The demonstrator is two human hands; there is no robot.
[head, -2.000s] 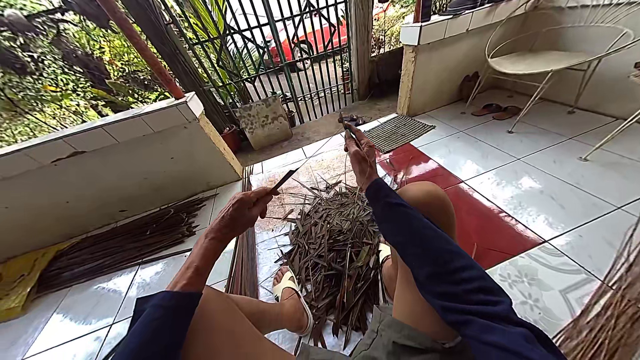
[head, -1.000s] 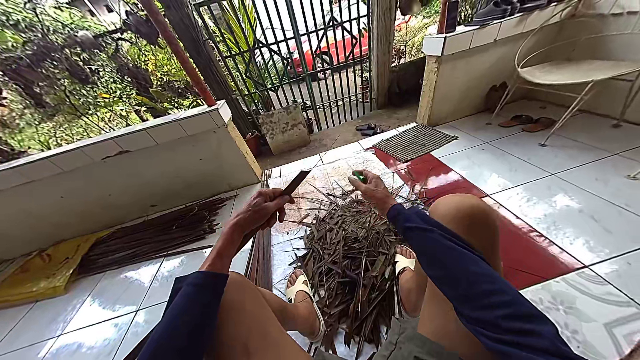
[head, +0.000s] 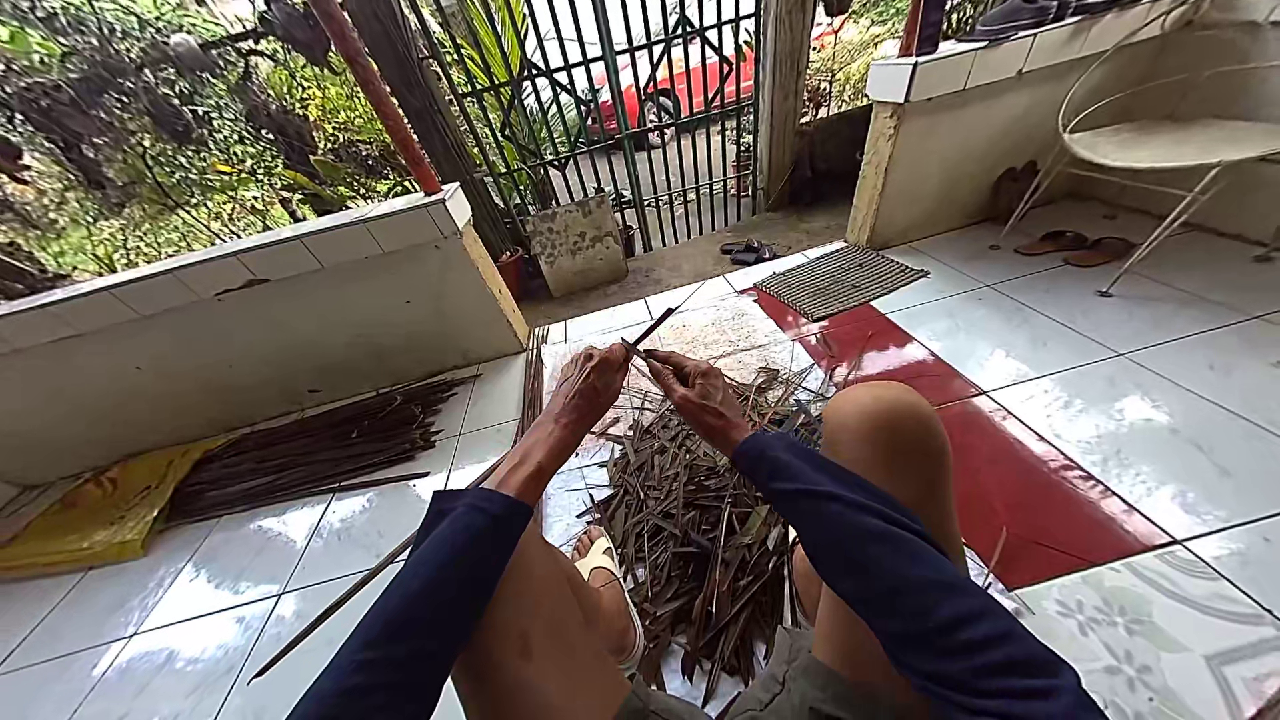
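My left hand (head: pixel 592 385) is closed on a long dark dried leaf strip (head: pixel 655 327); one end points up past my fingers, and the long rest trails down behind my left forearm to the lower left. My right hand (head: pixel 697 392) meets it and holds a small knife (head: pixel 634 350), whose blade touches or lies beside the strip at my left fingertips. The knife's handle is hidden in my fingers. Below my hands, between my sandalled feet, lies a heap of short brown leaf scraps (head: pixel 700 520).
A bundle of long dark strips (head: pixel 320 445) lies by the low wall on a yellow sack (head: pixel 110 510). Ahead are a woven doormat (head: pixel 842 280), dark slippers (head: pixel 748 251) and a metal gate (head: pixel 640 130). A wire chair (head: pixel 1180 142) stands at the right.
My two hands were apart in both earlier frames and are now together at the strip. My right hand has moved left and its blade now shows at my left fingertips.
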